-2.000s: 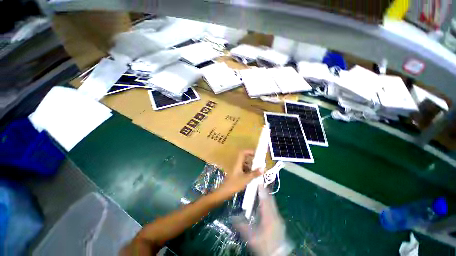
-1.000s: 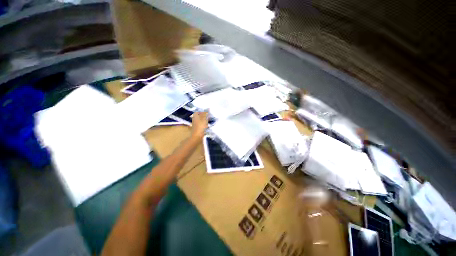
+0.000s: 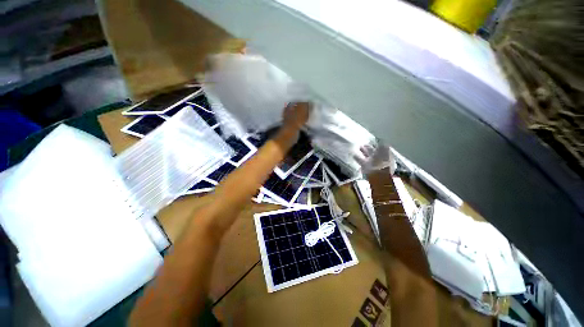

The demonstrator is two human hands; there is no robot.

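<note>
White wrapped packs (image 3: 339, 142) lie blurred at the back, against the shelf edge. My left hand (image 3: 296, 116), bare, is at their left end, its fingers blurred and partly hidden. My right hand (image 3: 378, 158), in a thin whitish glove, is closed at their right end. A solar panel (image 3: 291, 252) lies on the cardboard in front, dark face up, with a coiled white cable on it. More solar panels (image 3: 160, 121) lie overlapped behind and to the left.
A foam sheet stack (image 3: 70, 223) is at the left edge. A ribbed translucent pack (image 3: 176, 156) lies over panels. More white packs (image 3: 470, 252) are at the right on brown cardboard (image 3: 237, 268). The grey shelf edge (image 3: 410, 115) crosses close above my hands.
My left hand has moved right and back, and my gloved hand has come to the packs. The packs over the front panel have gone from it, baring its cable. The view has shifted closer.
</note>
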